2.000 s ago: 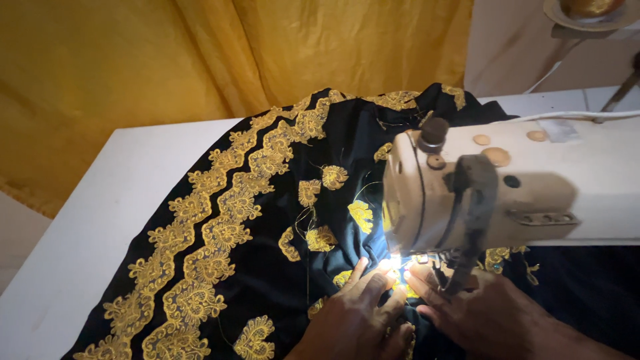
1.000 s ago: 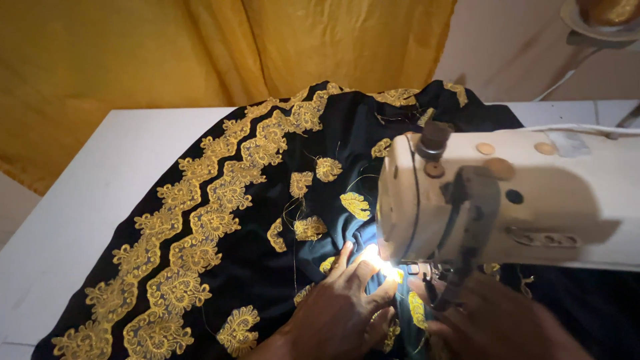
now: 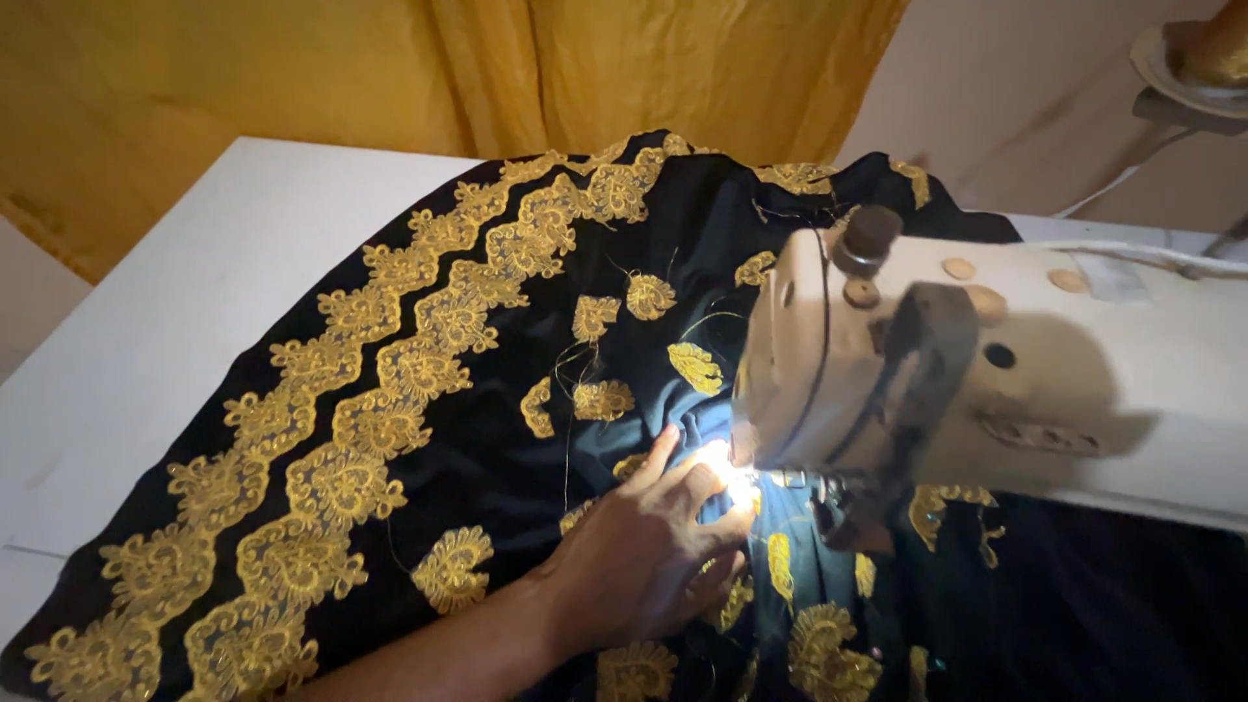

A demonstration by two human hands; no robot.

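A black cloth (image 3: 468, 487) with gold lace trim (image 3: 341, 478) and scattered gold appliqué motifs (image 3: 453, 568) lies under the head of a white sewing machine (image 3: 975, 370). My left hand (image 3: 648, 546) rests on the cloth just left of the lit needle area, fingers spread, its fingertips beside the bright spot. Glare hides the needle and what the thumb and fingertips touch. A yellow leaf-shaped motif (image 3: 695, 368) lies beyond my fingers, and another (image 3: 780, 567) is to the right of the hand. My right hand is out of view.
The white table (image 3: 195, 263) shows at the left and along the back. A yellow curtain (image 3: 634, 78) hangs behind it. A cone of gold thread (image 3: 1219, 54) stands on a holder at the top right. A white cable (image 3: 1150, 252) runs over the machine. Loose threads trail across the cloth.
My right hand, earlier on the cloth beneath the machine head, has gone out of view. My left hand remains beside the needle area.
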